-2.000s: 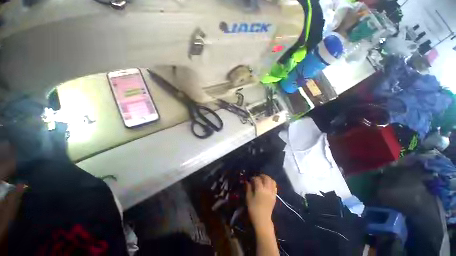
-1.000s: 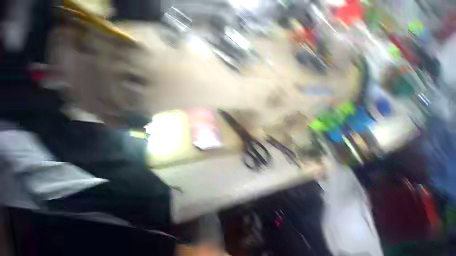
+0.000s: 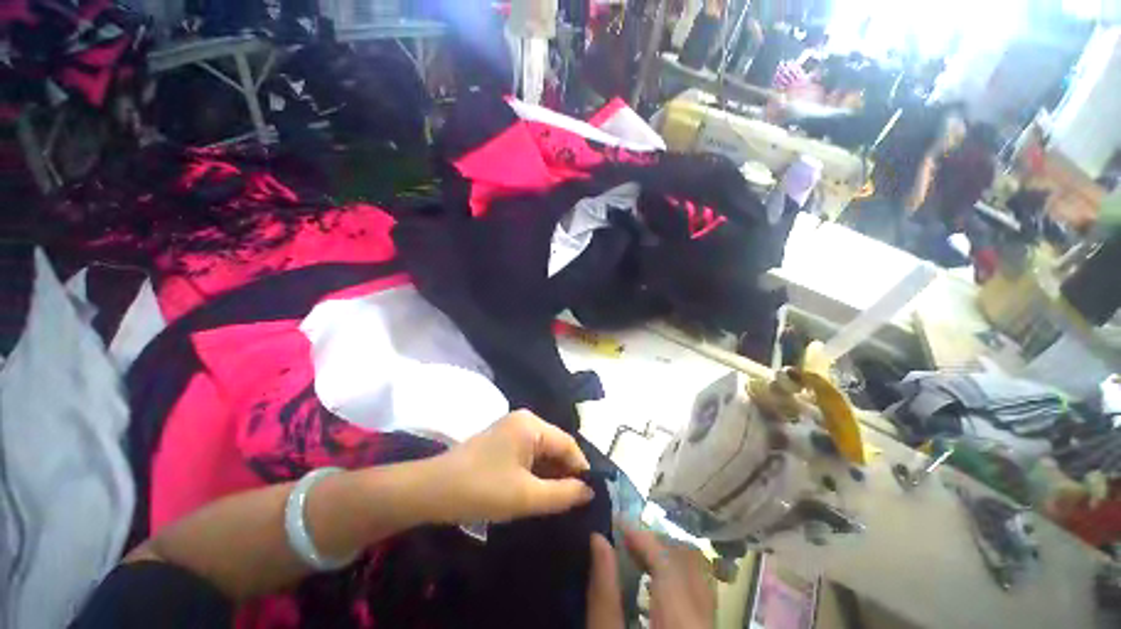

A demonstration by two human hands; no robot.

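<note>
A garment in black, hot pink and white (image 3: 234,455) is spread left of the machine and in front of me. My left hand (image 3: 523,467), with a pale bangle on the wrist, pinches the black cloth (image 3: 529,571) between thumb and fingers near the machine head. My right hand (image 3: 658,578) is at the bottom edge, partly cut off, with fingers at the black cloth's right edge; its grip cannot be told. The off-white sewing machine head (image 3: 725,461) is just right of my hands. The needle is hidden.
A yellow flap (image 3: 836,412) sits on the machine. The phone (image 3: 783,596) shows below the arm. Heaped black garments with pink and white parts (image 3: 701,246) lie behind. White pieces (image 3: 62,430) are at the far left. Another machine (image 3: 762,138) and a person (image 3: 959,172) are farther back.
The view has swung left from the phone and scissors to the garment and machine head. My left hand is now fully seen on the black cloth; my right hand has come beside it.
</note>
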